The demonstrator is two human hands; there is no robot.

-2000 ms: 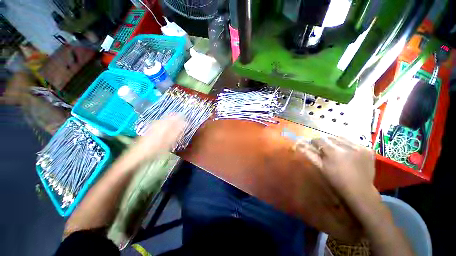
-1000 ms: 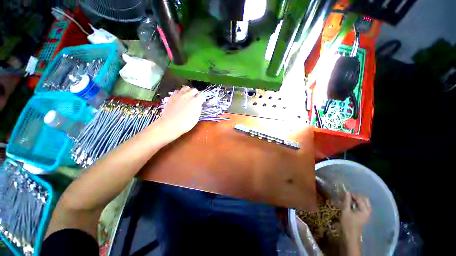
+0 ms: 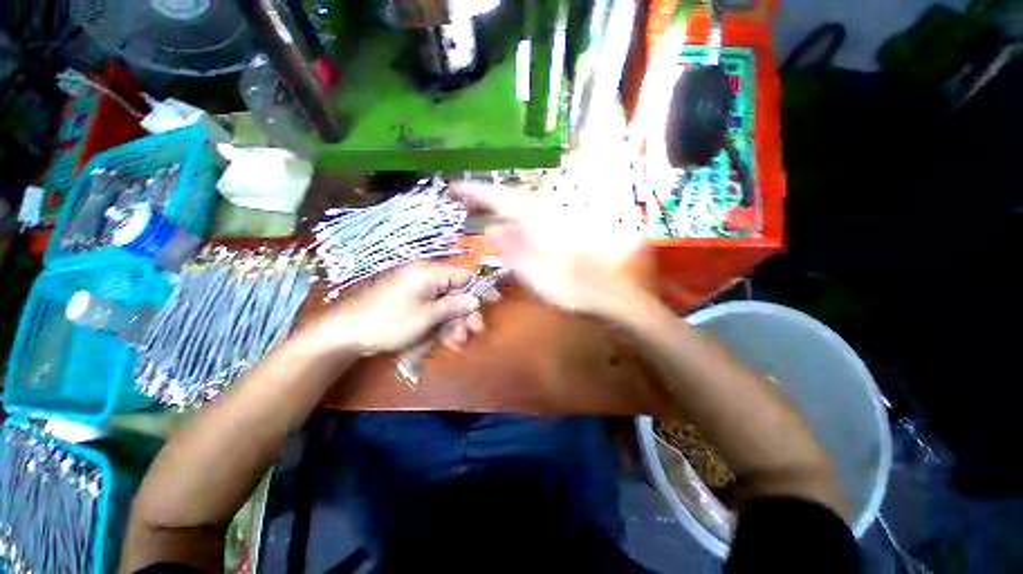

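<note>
My left hand (image 3: 421, 308) is closed around a few short grey cables (image 3: 489, 280) above the reddish-brown board (image 3: 527, 359). Their ends stick out past the fingers on both sides. My right hand (image 3: 567, 252) is blurred and partly washed out by glare, just right of my left hand, near the board's back edge. Whether it holds anything cannot be told. The smaller whitish cable pile (image 3: 387, 235) lies behind my left hand. The larger grey cable pile with gold ends (image 3: 224, 320) lies to its left. The slotted bar cannot be made out.
The green press (image 3: 449, 129) stands behind the board. Turquoise baskets (image 3: 62, 336) with cables and bottles are at the left. A red-orange parts box (image 3: 707, 269) and black work lamp (image 3: 698, 116) are at the right. A pale bucket (image 3: 830, 392) with gold parts stands below the box.
My right hand has left the bucket and come over the board. My left hand has moved from the whitish pile toward the board's middle with cables in it. The view has shifted.
</note>
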